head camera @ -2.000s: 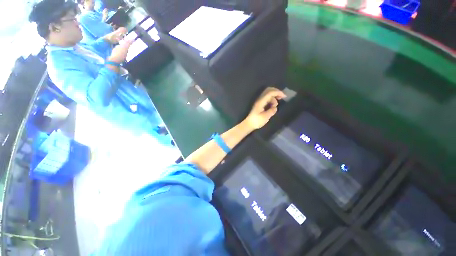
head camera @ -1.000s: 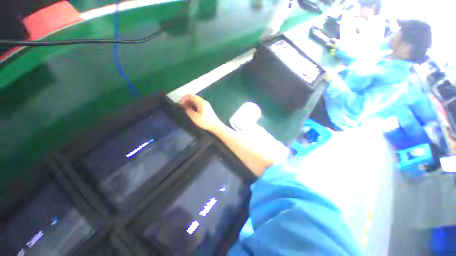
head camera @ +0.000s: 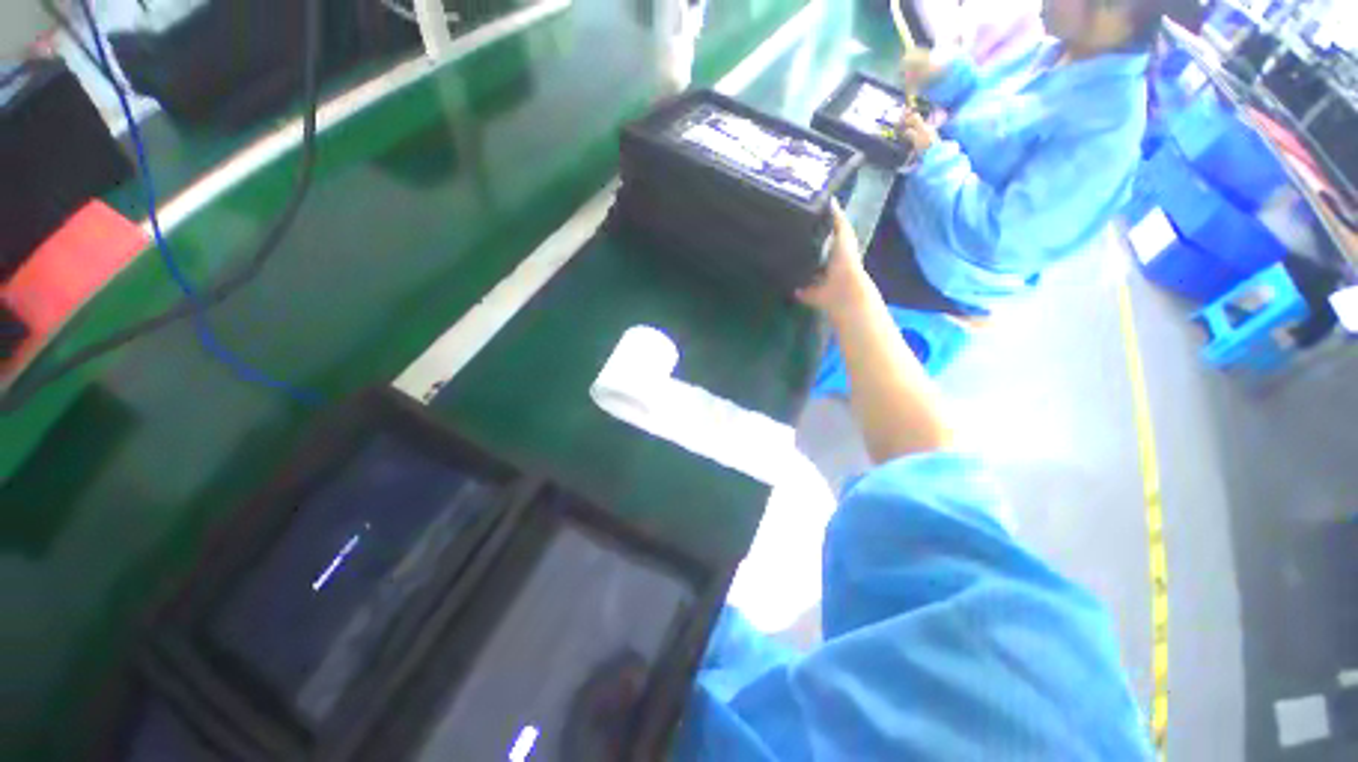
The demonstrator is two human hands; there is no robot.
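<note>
My right hand point(head camera: 837, 265) is at the near right corner of a stack of black foam trays point(head camera: 712, 215), its fingers against the end of the stack. The top tray holds an open tablet point(head camera: 757, 154) with silver-white and dark parts showing. Nearer, at the lower left, one tablet point(head camera: 350, 566) shows small white text on a dark screen. Beside it another tablet point(head camera: 559, 655) shows white text near the bottom edge. Both lie in black foam trays. My left hand is not in view.
A white label roll point(head camera: 641, 365) lies on the green bench point(head camera: 514, 390), its strip running over the bench edge. A person point(head camera: 990, 186) in blue works at another tray point(head camera: 868, 112). Cables and a red object point(head camera: 75, 279) are at the left. A blue stool point(head camera: 1254, 316) stands at the right.
My right hand has left the far corner of the near trays and moved forward to the tray stack. The view has shifted; the stack and label roll appear further left.
</note>
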